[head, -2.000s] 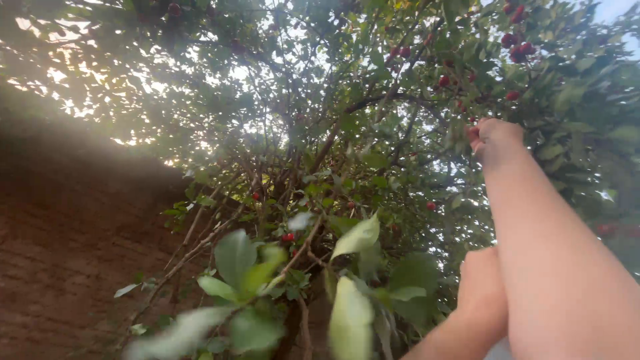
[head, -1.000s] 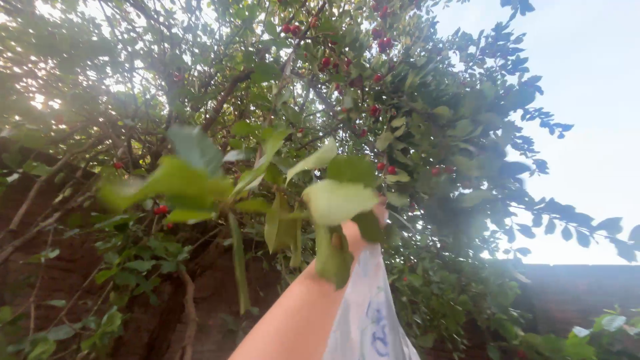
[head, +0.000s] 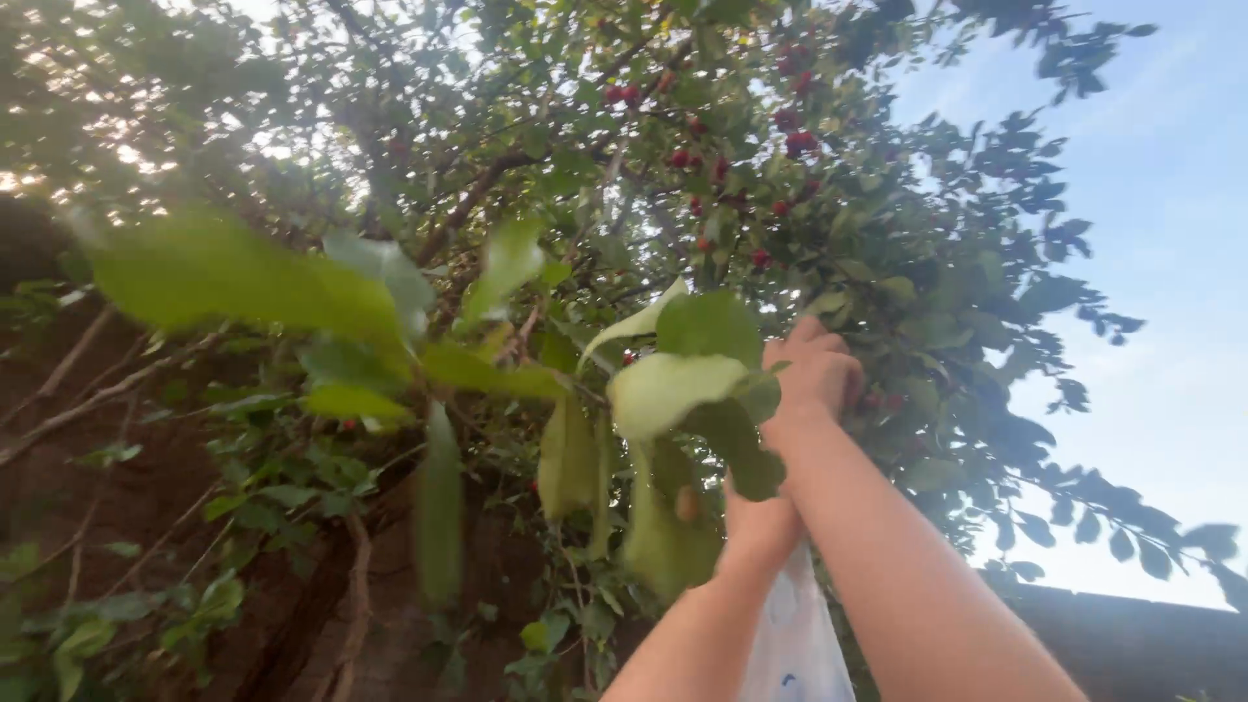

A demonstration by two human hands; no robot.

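My right hand (head: 811, 370) is raised among the leaves of a fruit tree, its fingers bent; leaves and its own back hide what, if anything, is between the fingertips. Just below it and to the left, my left hand (head: 756, 522) is partly covered by near leaves (head: 673, 390). A white, translucent plastic bag (head: 795, 634) with blue marks hangs beneath my left hand. Small red fruits (head: 801, 143) grow in clusters above both hands, with more red fruits (head: 622, 95) up and to the left.
Blurred green leaves (head: 253, 283) are close to the camera at the left. Bare branches (head: 97, 395) cross in front of a dark brown wall (head: 195, 546). Another wall (head: 1131, 643) stands at the lower right. A thick bough (head: 478, 195) runs through the upper foliage.
The view has swung rightward since the earliest frame. My right hand, not seen one second ago, is back in view above the left. The bag under my left hand was visible one second ago too.
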